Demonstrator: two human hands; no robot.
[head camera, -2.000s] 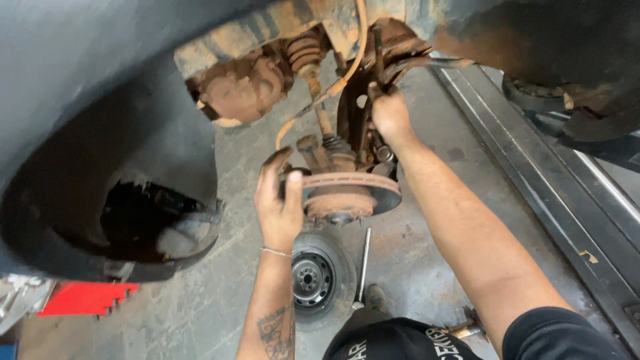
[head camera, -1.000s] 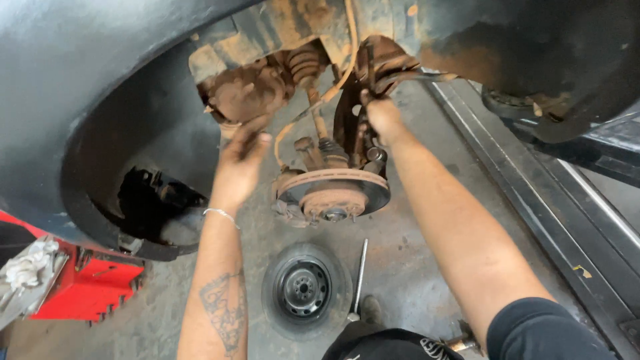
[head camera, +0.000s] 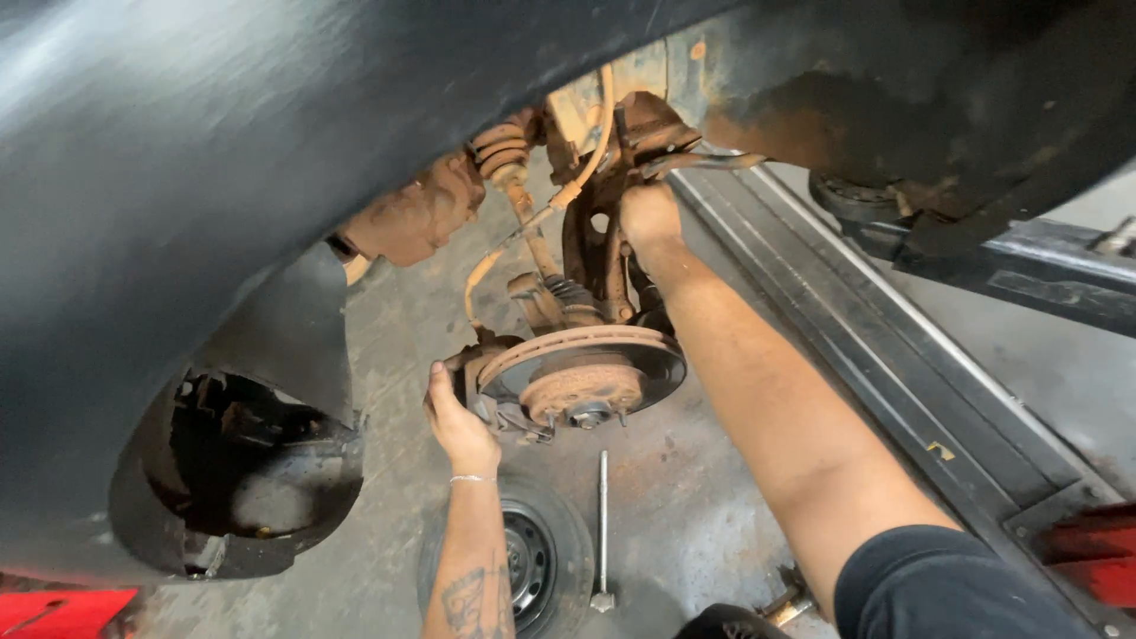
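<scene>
My left hand is closed around the brake caliper at the left edge of the rusty brake disc. Higher up, my right hand is wrapped around something at the rusty lower control arm, just below the stabilizer bar end; its fingers are mostly hidden, so what it grips cannot be told. A brake hose hangs in a curve between the hands. Behind it the drive shaft, with a ribbed rubber boot, runs down to the hub.
A dark fender covers the upper left, with a torn liner opening below. On the floor lie a wheel and a long-handled metal tool. A lift rail runs along the right; red equipment stands lower left.
My left hand has come down from beside the rusty housing to the brake caliper. The right hand stays near the suspension arm. The view has shifted noticeably.
</scene>
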